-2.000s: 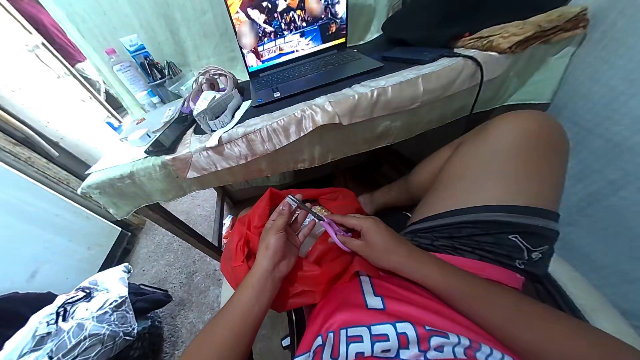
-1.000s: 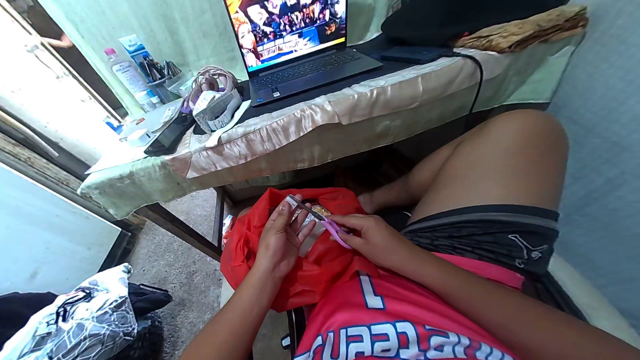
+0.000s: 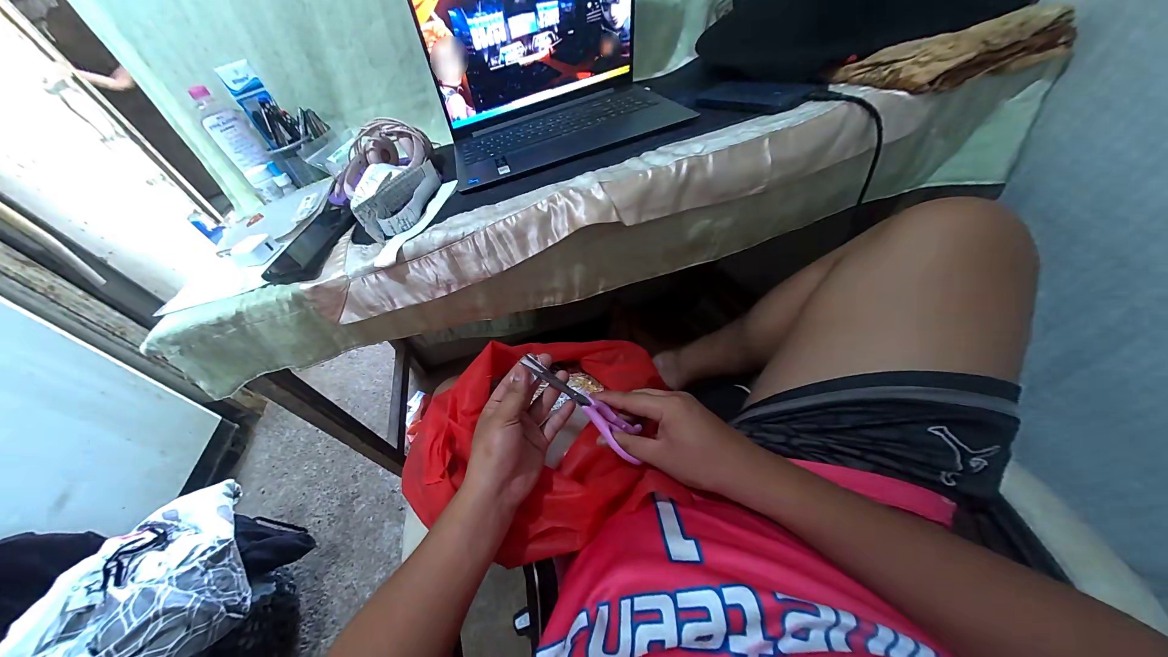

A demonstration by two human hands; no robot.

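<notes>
My right hand (image 3: pixel 671 433) grips the pink handles of a pair of scissors (image 3: pixel 584 406), whose blades point up and left toward the fingers of my left hand (image 3: pixel 516 429). The left palm is turned up with its fingers curled near the blade tips; whether a small piece is pinched there is too small to tell. Under both hands a red bag (image 3: pixel 456 456) lies spread open in my lap, with shiny, crinkled pieces (image 3: pixel 584 383) partly visible inside it.
A cloth-covered table (image 3: pixel 547 255) stands ahead, bearing an open laptop (image 3: pixel 566 128), a coiled cord (image 3: pixel 388 141), a bottle (image 3: pixel 228 132) and a pen holder (image 3: pixel 297 160). A patterned bag (image 3: pixel 173 566) sits at lower left. A person's arm (image 3: pixel 105 80) shows at the doorway.
The picture on the laptop screen has changed. My hands and the scissors are in nearly the same place.
</notes>
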